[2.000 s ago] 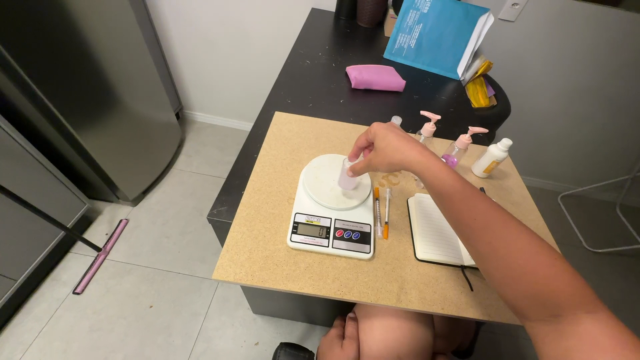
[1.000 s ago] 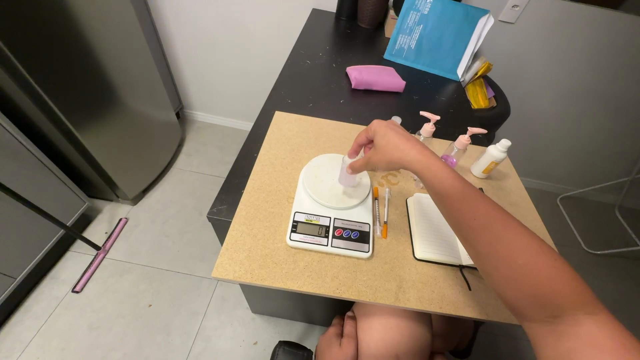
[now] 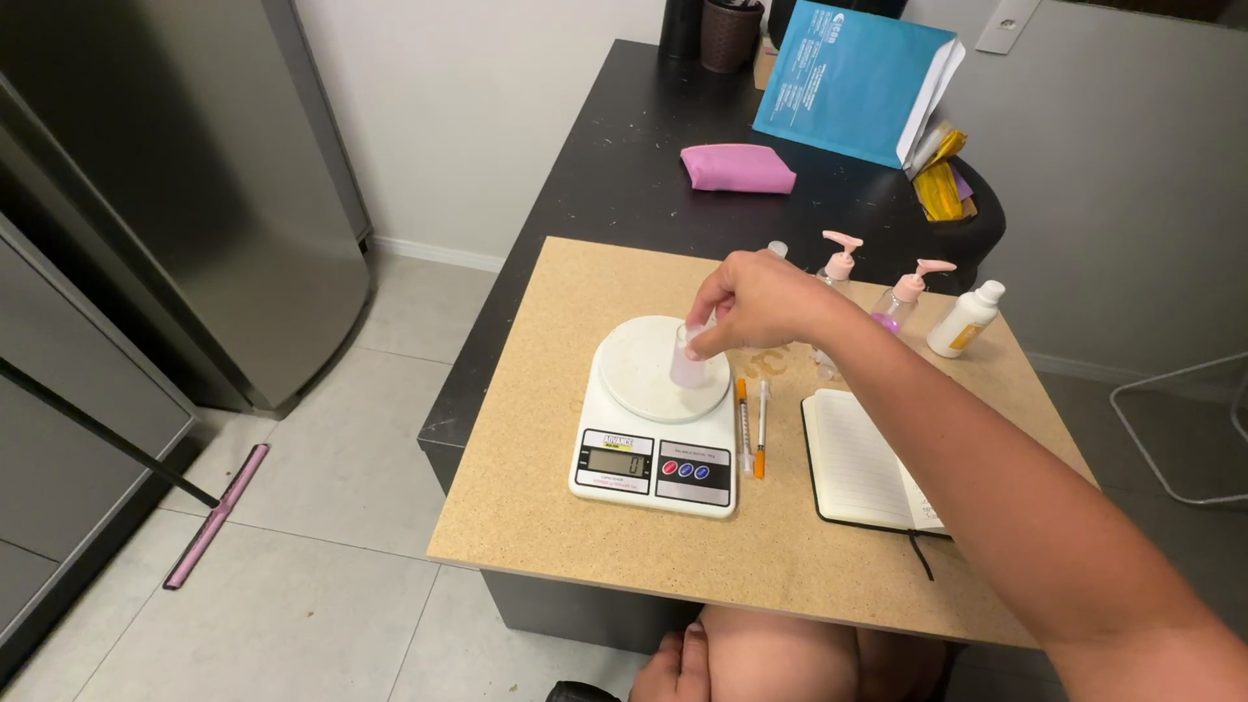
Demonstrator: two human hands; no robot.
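My right hand [image 3: 756, 302] grips the rim of a small translucent cup [image 3: 688, 361] at the round platform of a white digital kitchen scale [image 3: 653, 492]; whether the cup's base touches the platform I cannot tell. The scale's display [image 3: 616, 462] is on. My left hand [image 3: 673, 668] rests beside my leg below the board's front edge, its fingers partly hidden. Right of the scale lie two thin syringes with orange ends, one [image 3: 744, 424] beside the other [image 3: 761, 429]. An open lined notebook [image 3: 858, 458] lies partly under my right forearm.
The wooden board [image 3: 526, 487] lies on a black table [image 3: 624, 136]. Two pump bottles [image 3: 840, 261] [image 3: 902, 297] and a white bottle [image 3: 965, 320] stand behind my forearm. Farther back are a pink pouch [image 3: 738, 169] and a blue mailer [image 3: 848, 83]. A floor squeegee [image 3: 216, 517] is at the left.
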